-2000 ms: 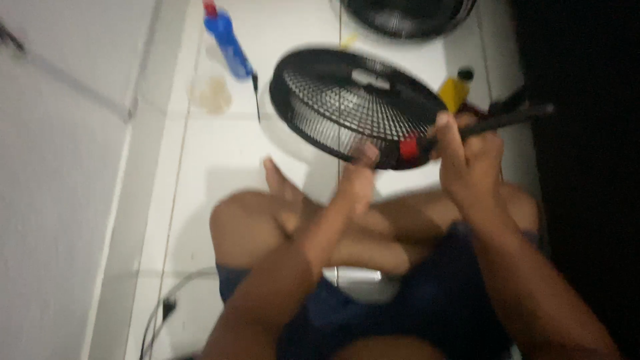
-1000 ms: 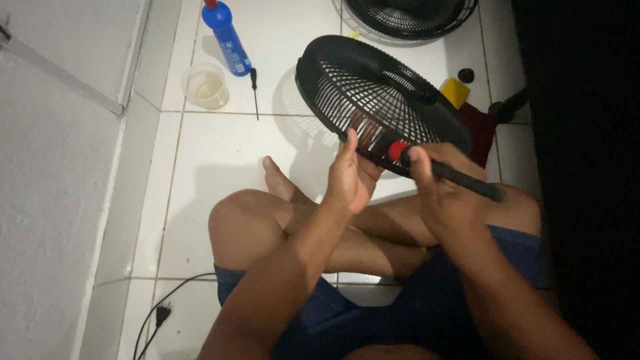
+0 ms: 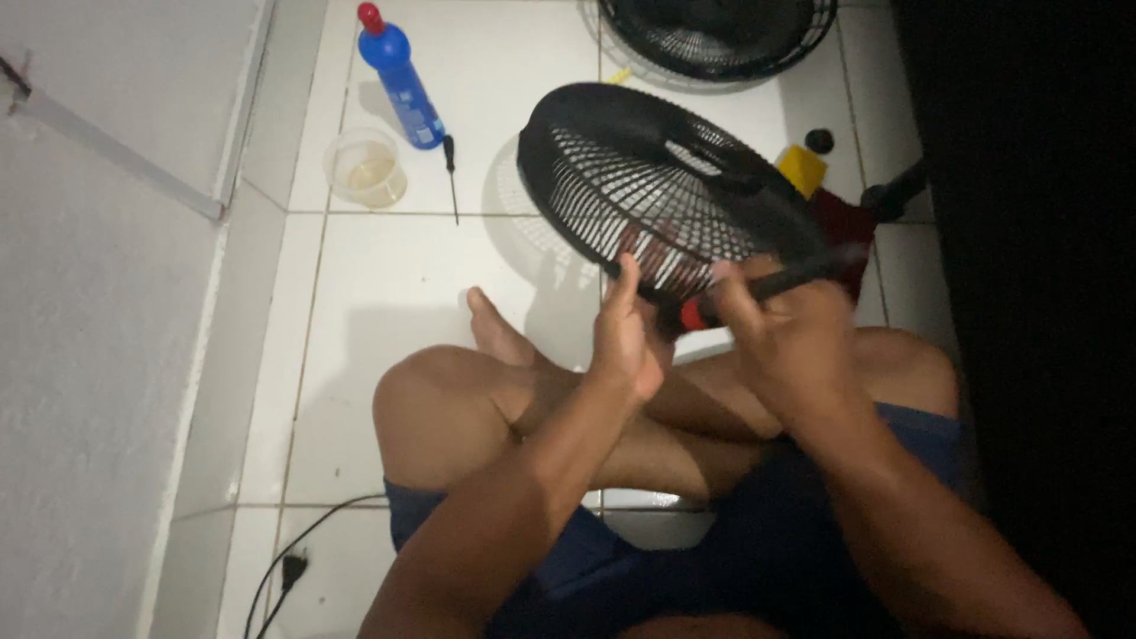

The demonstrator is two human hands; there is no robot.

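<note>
A round black plastic fan grille (image 3: 648, 186) is held tilted above my crossed legs. My left hand (image 3: 632, 333) grips its lower rim, thumb on the near side and fingers seen through the slats. My right hand (image 3: 785, 328) is closed around a black rod-like tool (image 3: 790, 277), blurred, whose exact kind I cannot tell. A red part (image 3: 694, 314) shows between my hands, at the grille's lower edge. Beyond the grille, a second round black fan part (image 3: 719, 31) lies on the floor.
On the white tiles (image 3: 382, 266) stand a blue bottle with a red cap (image 3: 410, 93) and a clear tub of liquid (image 3: 368, 173); a screwdriver (image 3: 452, 169) lies beside them. A yellow sponge-like block (image 3: 802, 170), dark red cloth (image 3: 848, 240), round black cap (image 3: 819, 140) and plug with cord (image 3: 293, 568) lie around me.
The rod in my right hand has swung from pointing down and right to pointing up and right. My left hand stays at the grille's rim.
</note>
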